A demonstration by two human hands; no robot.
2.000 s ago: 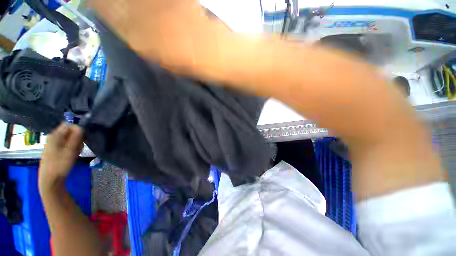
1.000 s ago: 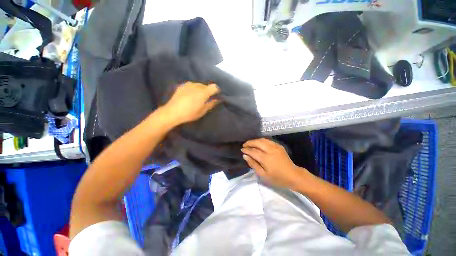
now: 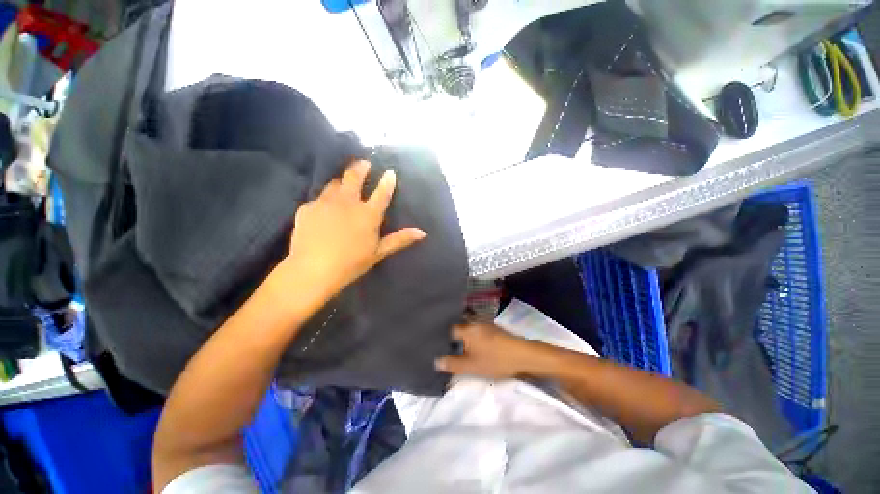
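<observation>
A large dark grey garment piece [image 3: 222,203] lies bunched on the white table left of the needle area and hangs over the front edge to the lap. A short pale stitched line shows on it below my left hand. My left hand [image 3: 343,227] lies flat on the cloth with fingers spread. My right hand [image 3: 482,349] is at the cloth's lower right edge near the lap, its fingertips closed on that edge. The presser foot and needle area [image 3: 452,75] is beyond the cloth, with no cloth under it that I can see.
A folded dark stitched sample [image 3: 627,106] lies right of the needle. Beside it are a black oval object [image 3: 738,108] and yellow-green loops [image 3: 843,79]. A measuring tape [image 3: 618,224] runs along the table edge. A blue crate [image 3: 796,309] holds dark pieces below.
The garment piece is spread flatter and farther left. My left hand has opened from a bunched grip to spread fingers. My right hand has moved slightly down with the cloth edge. The view has shifted right.
</observation>
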